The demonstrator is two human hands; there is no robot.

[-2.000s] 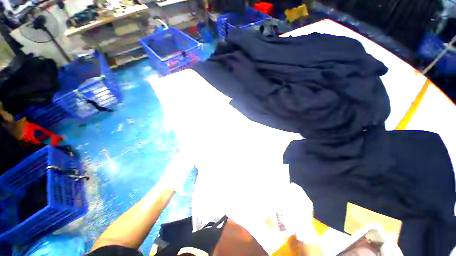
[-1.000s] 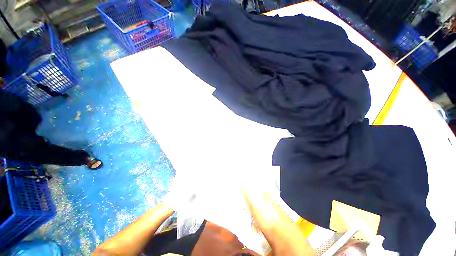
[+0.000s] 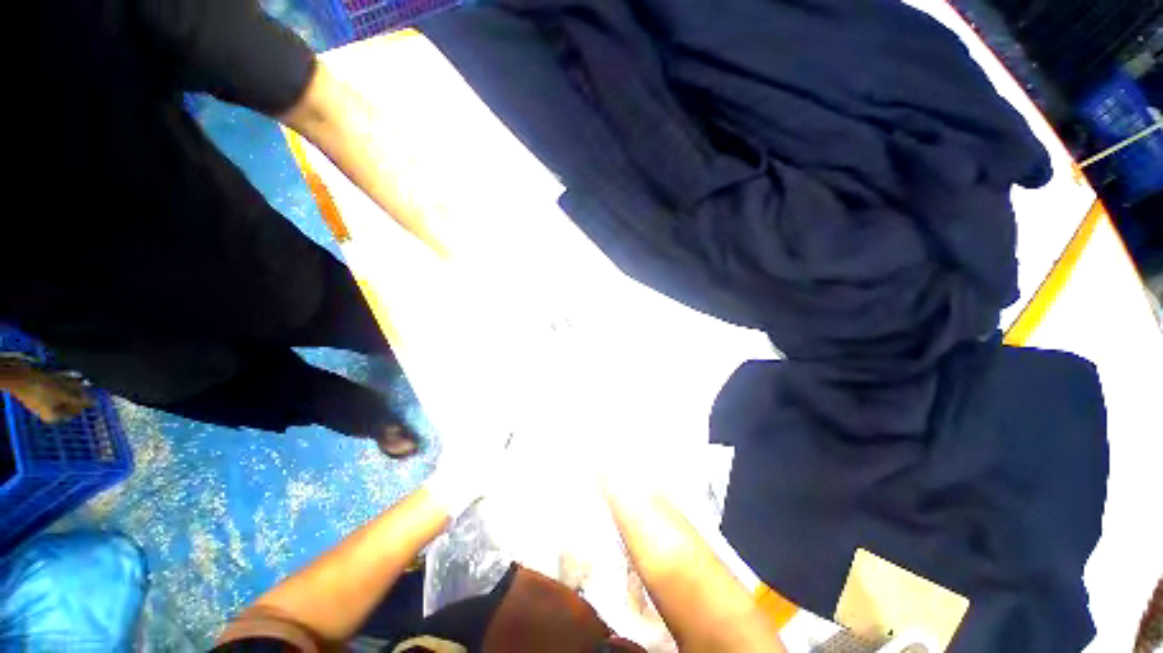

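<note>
My left hand (image 3: 469, 477) and my right hand (image 3: 593, 469) are washed out in glare at the table's near edge, so their fingers cannot be made out. A clear crumpled plastic bag (image 3: 467, 561) hangs just below my left hand; whether a hand grips it cannot be told. Navy cloth panels (image 3: 918, 472) lie flat to the right of my hands, joined by a loose navy pile (image 3: 791, 217) farther up. A tan cardboard piece (image 3: 900, 597) lies on the navy cloth near the bottom.
A person in black (image 3: 166, 217) stands at the left, one forearm stretched over the white table (image 3: 689, 364). Yellow tape (image 3: 1059, 274) crosses the table at right. A blue crate (image 3: 70, 447) and a blue bag (image 3: 74, 600) are on the floor at lower left.
The person in black has come in to the table from the left and reaches an arm over it. My right forearm has come in beside my left since the earliest frame. The view has shifted.
</note>
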